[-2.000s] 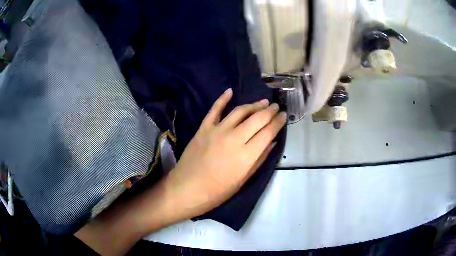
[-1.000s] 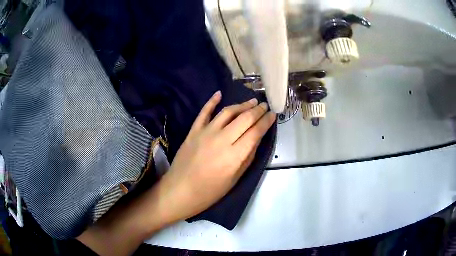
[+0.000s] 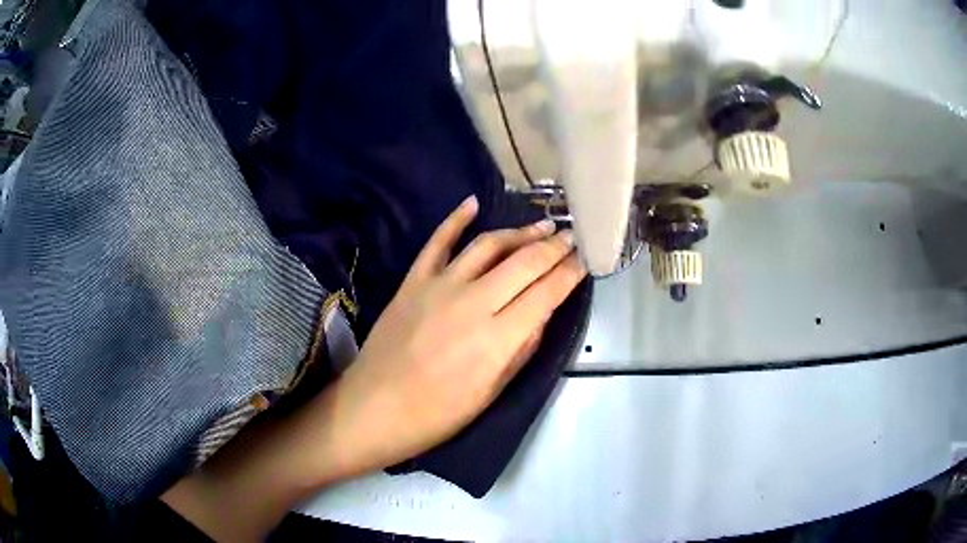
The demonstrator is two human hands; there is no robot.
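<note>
A dark navy denim garment (image 3: pixel 350 127) lies left of and under the needle area, its curved right edge beside the plate. Its pale grey-blue wrong side (image 3: pixel 148 255) shows at the far left, with an orange-gold stitched edge. My left hand (image 3: pixel 445 339) lies palm down on the dark cloth, holding it, fingertips close to the presser foot area. My thumb is hidden. The pale pointed machine guard (image 3: pixel 599 138) covers the needle and much of the needle plate (image 3: pixel 634 252). My right hand is not in view.
Two cream ribbed tension knobs, the upper one (image 3: pixel 755 159) and the lower one (image 3: pixel 677 265), stand right of the guard. The machine bed (image 3: pixel 785 318) and white table (image 3: pixel 721 445) extend right. A white hooked object (image 3: pixel 34 424) is at the far left edge.
The camera view has shifted, so the guard and knobs now appear further left than two seconds ago and slightly lower than one second ago. My left hand stays on the cloth in nearly the same pose.
</note>
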